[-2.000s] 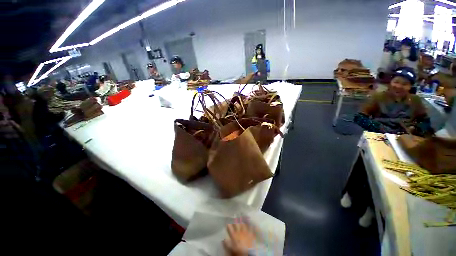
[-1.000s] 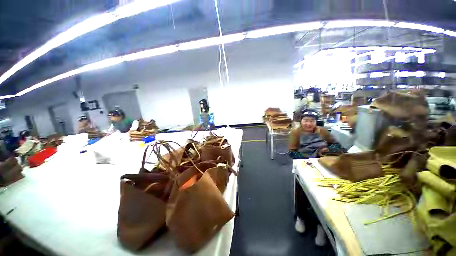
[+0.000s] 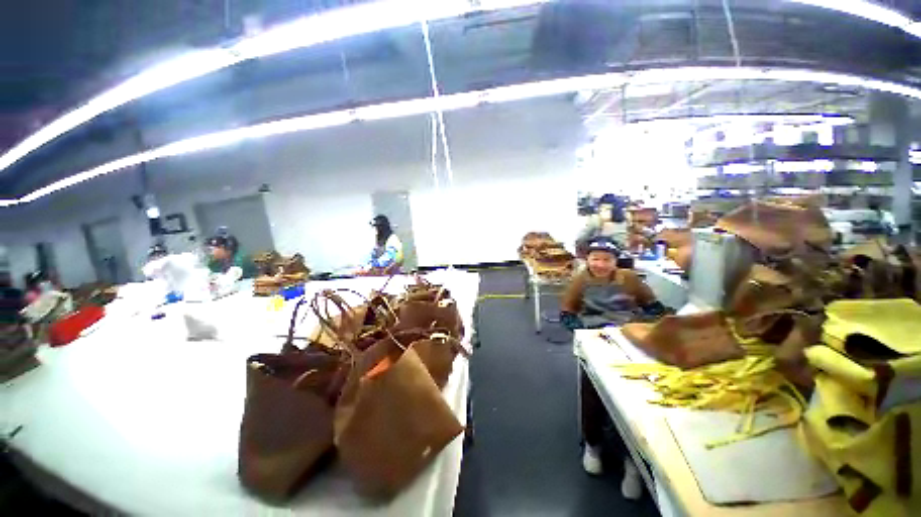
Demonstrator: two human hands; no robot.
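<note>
Neither of my hands is in view. Several brown tote bags point(image 3: 394, 419) with thin looped handles stand close together at the right end of the long white table point(image 3: 151, 424). An orange patch shows inside the front bag. On the table to the right lie a pile of yellow straps point(image 3: 697, 386) and a brown panel point(image 3: 687, 339). Bright yellow panels point(image 3: 868, 404) with brown trim are stacked at the right edge.
A dark floor aisle point(image 3: 520, 424) runs between the tables. A seated person point(image 3: 606, 288) is behind the right table. Other people stand or sit farther back. A small table with brown panels point(image 3: 546, 252) stands beyond the aisle. A red item point(image 3: 77, 325) lies far left.
My hand and the pale sheet under it, seen two seconds ago, are out of view. The view has turned right and up, showing the yellow panels. The person at the back wall has moved left.
</note>
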